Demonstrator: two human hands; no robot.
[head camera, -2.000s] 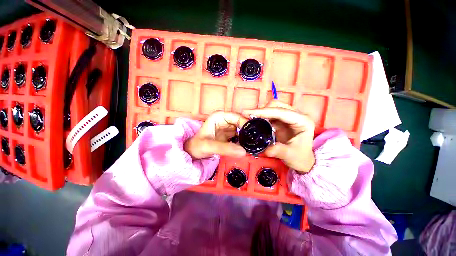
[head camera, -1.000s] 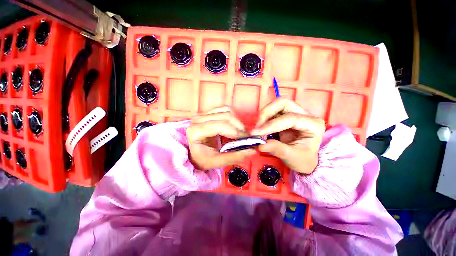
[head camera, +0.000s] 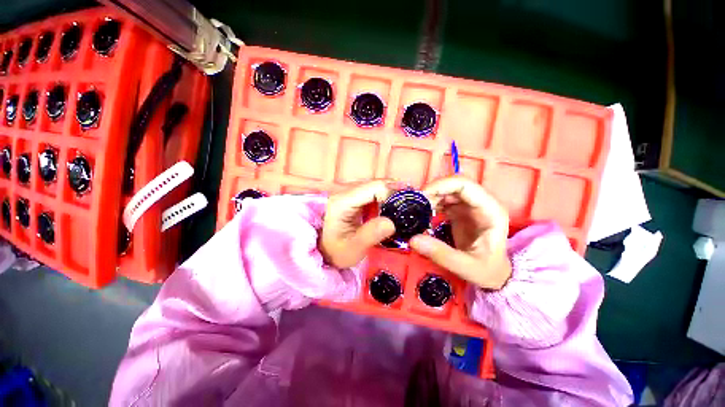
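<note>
A round black watch head (head camera: 407, 214) is held between my two hands above the orange tray (head camera: 362, 160), its ringed face up. My left hand (head camera: 354, 225) grips its left side with thumb and fingers. My right hand (head camera: 471, 230) holds its right side, the thumb at the lower edge. A thin blue stick (head camera: 455, 156) shows beyond my right hand; its lower part is hidden. Several watch heads sit in tray pockets, in the top row (head camera: 316, 94), at the left side (head camera: 259, 147) and below my hands (head camera: 385, 288).
Filled orange trays (head camera: 67, 139) stand tilted at the left, with white perforated straps (head camera: 161, 193) and dark curved loops beside them. A white sheet (head camera: 624, 187) lies by the tray's right edge, with a crumpled white piece (head camera: 636, 253) near it. A white box (head camera: 710, 270) is far right.
The watch head was edge-on one second ago and now shows its round ringed face. The trays appear shifted to the right in the view.
</note>
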